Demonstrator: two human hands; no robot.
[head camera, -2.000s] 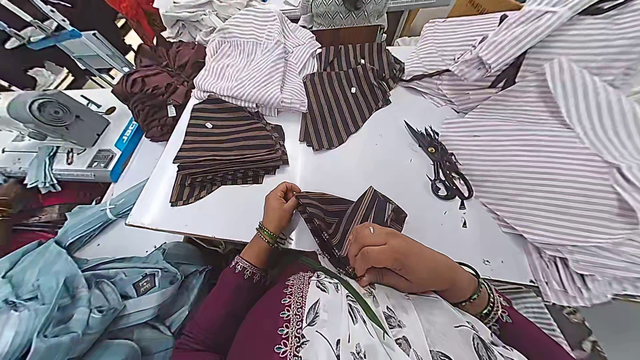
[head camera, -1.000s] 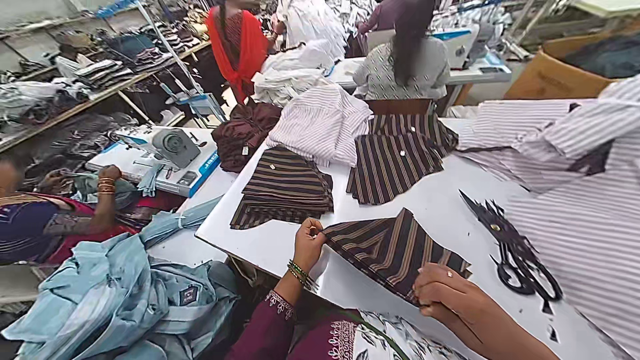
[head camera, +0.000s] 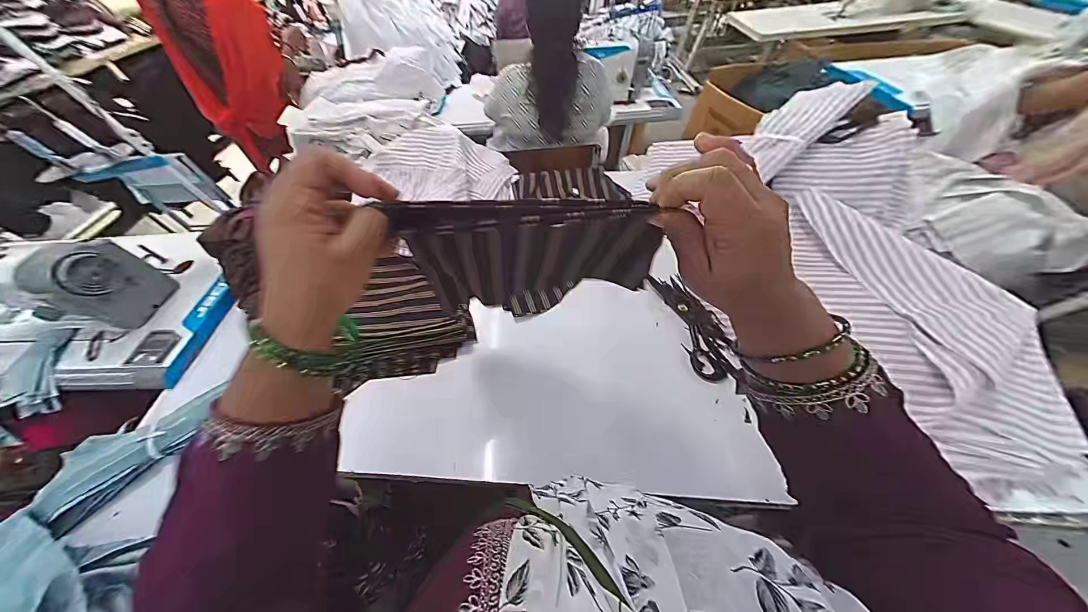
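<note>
A dark striped fabric piece (head camera: 535, 251) is stretched between my hands above the white table (head camera: 552, 408). My left hand (head camera: 319, 238) pinches its left end between thumb and fingers. The right end is gripped by my right hand (head camera: 722, 221). Behind and below it on the left lies a stack of dark striped pieces (head camera: 399, 319); another dark striped stack (head camera: 565, 183) shows just behind its top edge. Black-handled scissors (head camera: 701, 331) rest on the table close to my right wrist, partly hidden by it.
White and pink-grey striped cloth (head camera: 926, 314) covers the right side. A sewing machine (head camera: 93, 280) stands at left, with light blue cloth (head camera: 110, 467) near it. A maroon cloth bundle (head camera: 234, 255) lies behind my left hand. A seated person (head camera: 548, 85) and a cardboard box (head camera: 722, 102) are farther back.
Both hands have risen from near the table's front edge, lifting the dark striped piece and pulling it taut. It hung or lay lower before. The view has shifted.
</note>
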